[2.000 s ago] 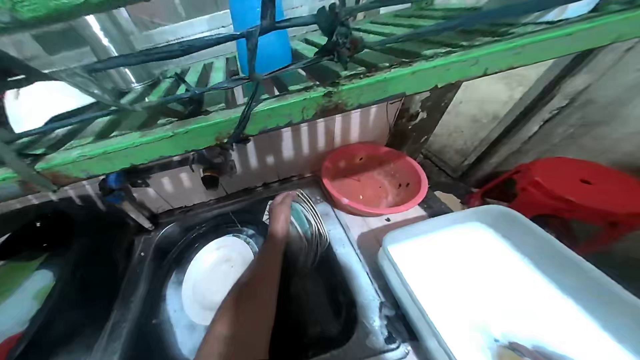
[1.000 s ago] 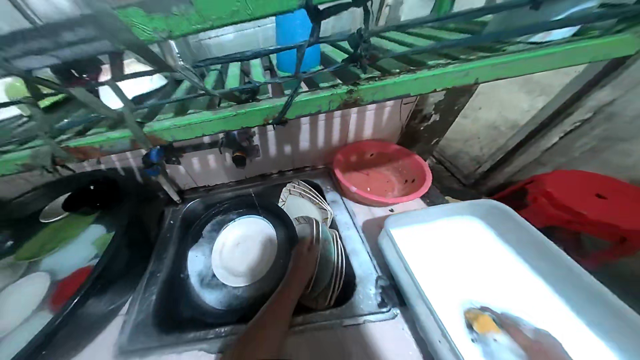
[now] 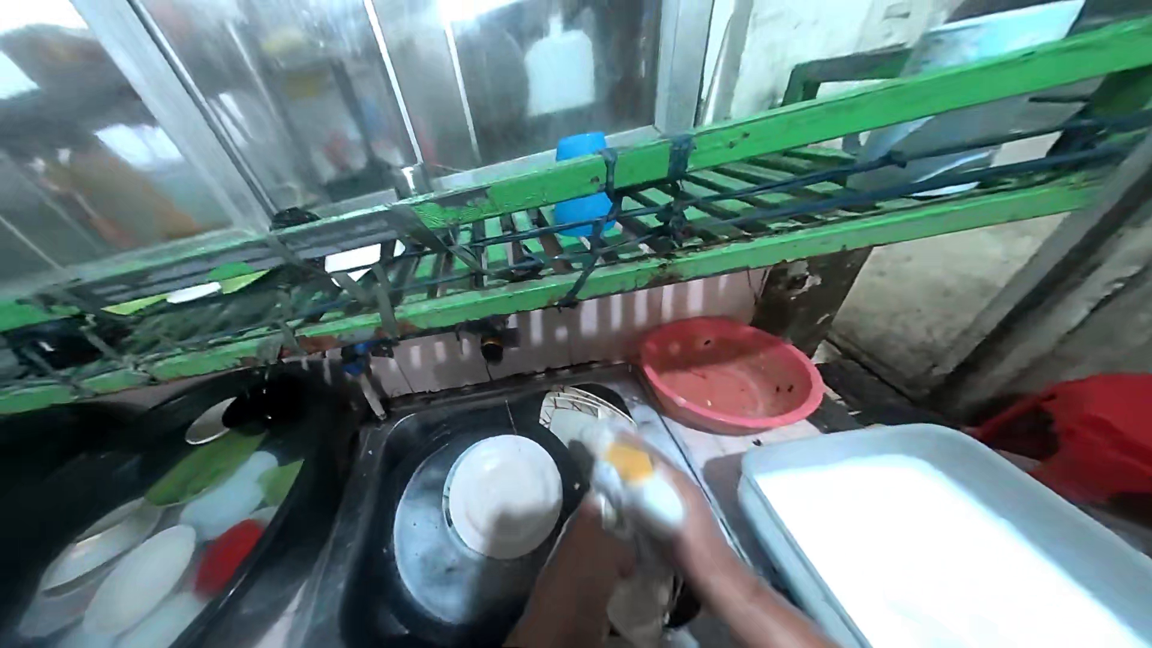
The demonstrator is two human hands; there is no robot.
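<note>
My right hand (image 3: 670,504), blurred, is closed around a yellow soapy sponge (image 3: 630,461) over the right side of the sink (image 3: 364,531). Just below and left of it is my left hand (image 3: 589,549), close to the stacked plates; blur hides whether it grips one. Patterned plates (image 3: 576,410) lean at the back right of the sink, others partly under my hands. A white plate (image 3: 504,497) rests in a round black basin with sudsy water (image 3: 423,558), inside the sink.
A large black tub (image 3: 328,450) with plates in water stands left. A pink basin (image 3: 733,378) sits behind a grey-rimmed tray of white suds (image 3: 765,513) at right. The green slatted rack (image 3: 504,301) with a blue cup (image 3: 583,184) spans the back above two taps.
My right hand has moved with the sponge from the suds tray at the right to beside my left hand over the sink. The view has tilted up.
</note>
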